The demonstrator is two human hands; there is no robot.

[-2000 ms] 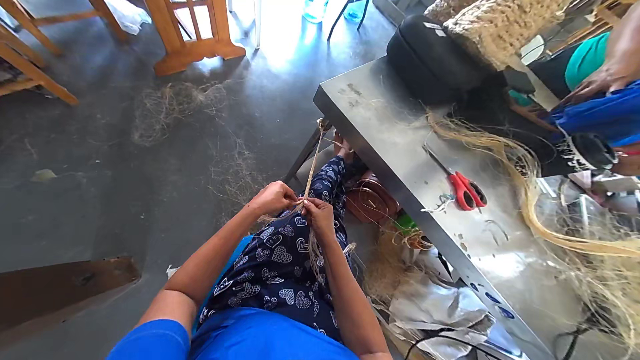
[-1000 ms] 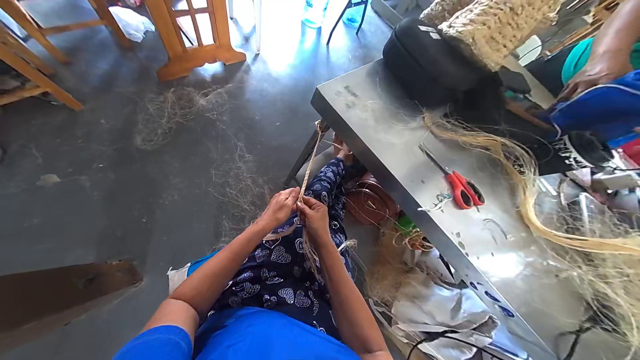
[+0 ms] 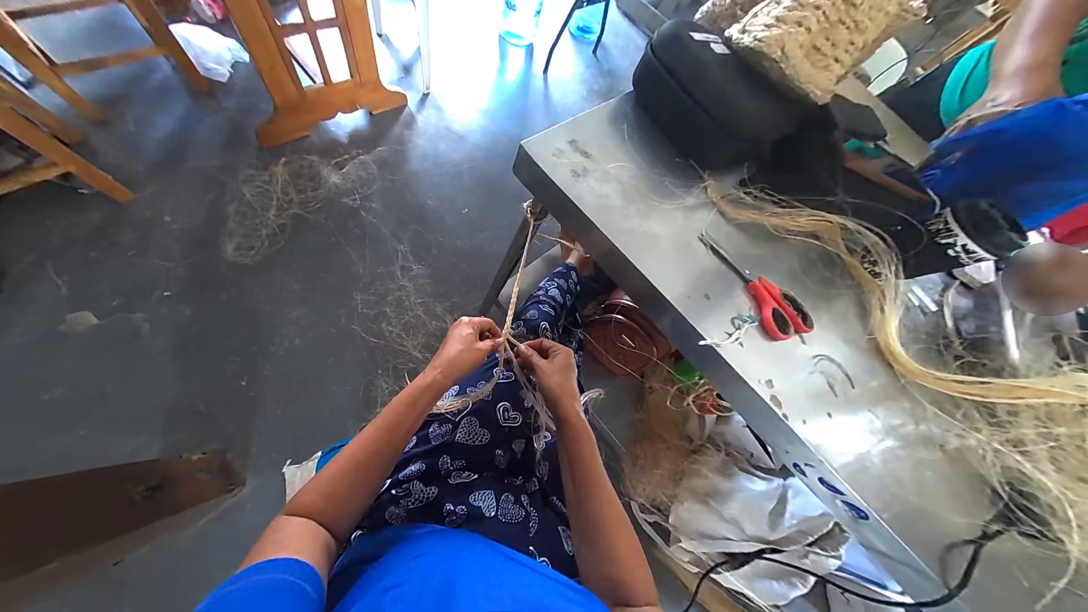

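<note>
A narrow braid of pale plant fibre (image 3: pixel 520 276) runs taut from the metal table's corner leg down to my hands, above my lap. My left hand (image 3: pixel 469 342) pinches a strand at the lower end of the braid. Close beside it, my right hand (image 3: pixel 546 364) grips another strand between thumb and fingers. Loose fibre ends (image 3: pixel 534 399) hang below over the heart-patterned trousers. On the table lie red-handled scissors (image 3: pixel 775 308) with their blades pointing to the upper left, and a long hank of blond fibre (image 3: pixel 888 331).
The metal table (image 3: pixel 646 221) holds a black case (image 3: pixel 705 89) and a woven fibre piece (image 3: pixel 816 42). A co-worker's arm (image 3: pixel 1024 59) is at the upper right. Fibre scraps (image 3: pixel 289 200) litter the floor near wooden furniture (image 3: pixel 327 93). A white cloth or sack (image 3: pixel 748 527) and cable lie below the table.
My hands stay at the braid's lower end, with small shifts of the fingers and strands. The co-worker's arm at the upper right has shifted slightly.
</note>
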